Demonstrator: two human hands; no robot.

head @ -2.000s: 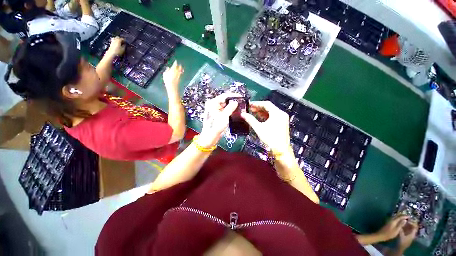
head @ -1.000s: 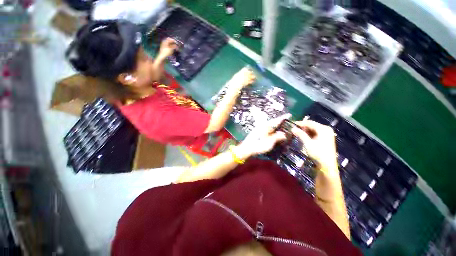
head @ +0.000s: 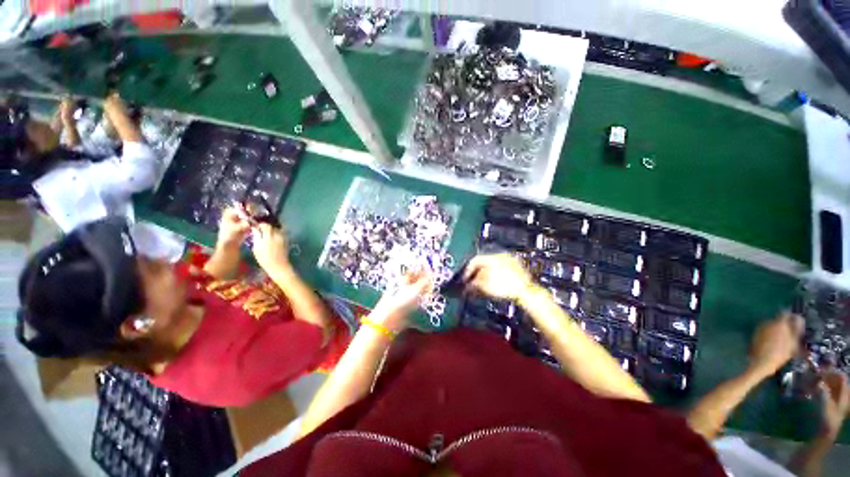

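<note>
My left hand is at the near right edge of the heap of small shiny parts, fingers bunched; whether it holds a part is too small to tell. The heap lies on a clear plastic bag. My right hand grips a small dark phone housing, tilted, between thumb and fingers, just right of my left hand. The black blister tray, with rows of pockets holding dark parts, lies right of and partly under my right hand.
A parts bin piled with shiny parts stands behind the bag. A white post rises left of it. Neighbouring workers sit left and right, hands over parts. A small dark phone and pale ring lie on green.
The view has swung. My hands were together on the dark phone; now my left hand is apart from it at the heap, and my right hand holds the phone.
</note>
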